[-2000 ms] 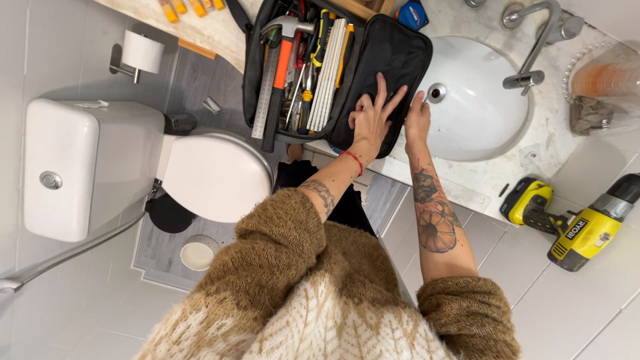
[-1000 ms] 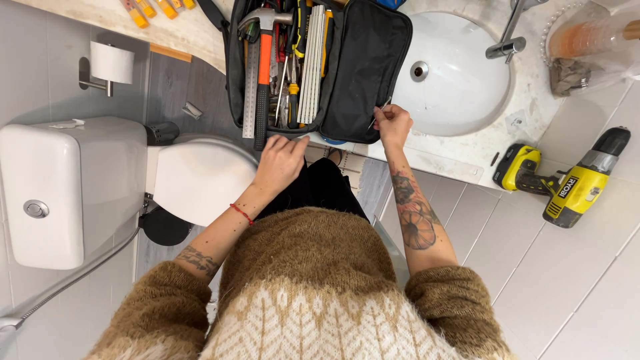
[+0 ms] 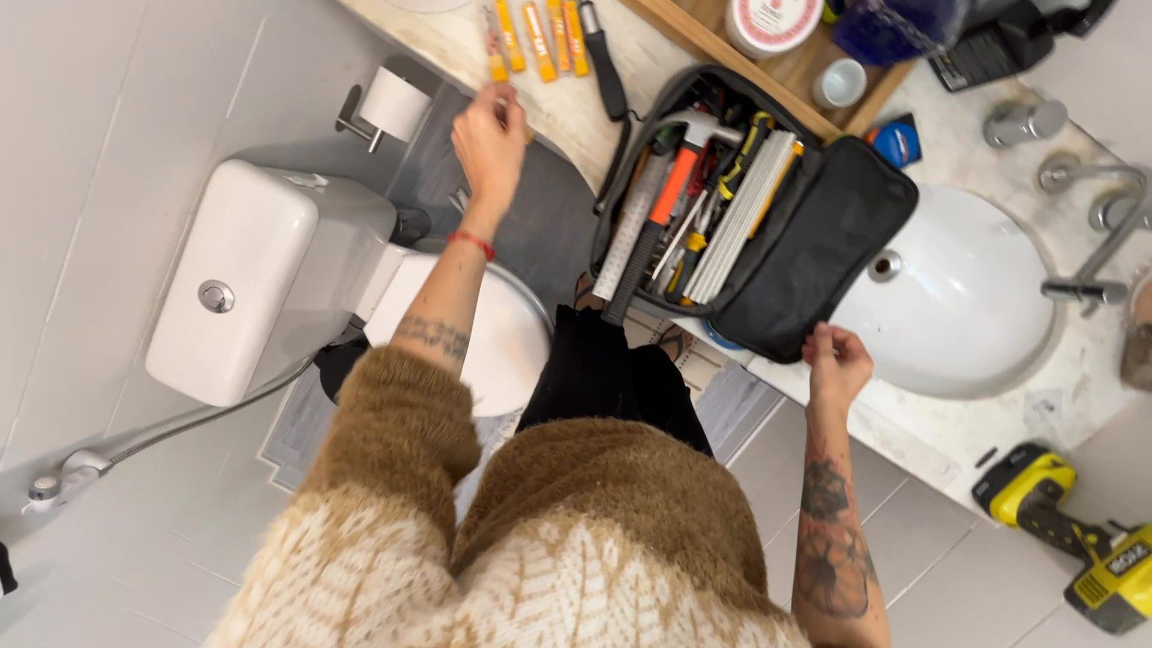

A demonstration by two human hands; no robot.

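My left hand [image 3: 490, 144] is at the counter's edge, its bent fingertips against the lower end of the leftmost yellow-orange packet [image 3: 496, 63]; whether they grip it is hard to see. Several similar packets [image 3: 538, 40] lie beside it, along with a black-handled tool [image 3: 605, 72]. My right hand [image 3: 837, 364] pinches the lower edge of the black tool bag's opened lid [image 3: 810, 261]. Inside the unzipped tool bag [image 3: 666, 99] are a folding rule [image 3: 742, 220], a perforated metal strip [image 3: 634, 225] and screwdrivers. A claw hammer [image 3: 670, 193] with an orange and black handle lies on top.
The white sink basin [image 3: 954, 315] and its faucet [image 3: 1084, 290] are right of the bag. Behind the bag stands a wooden tray [image 3: 711, 54] with containers. A yellow-black drill [image 3: 1048, 522] is at lower right. The toilet [image 3: 504, 351] is below my left forearm, near a paper roll [image 3: 394, 103].
My left hand has moved from near the bag's front edge to the packets on the left. My right hand remains by the lid's edge. The view has turned and shifted.
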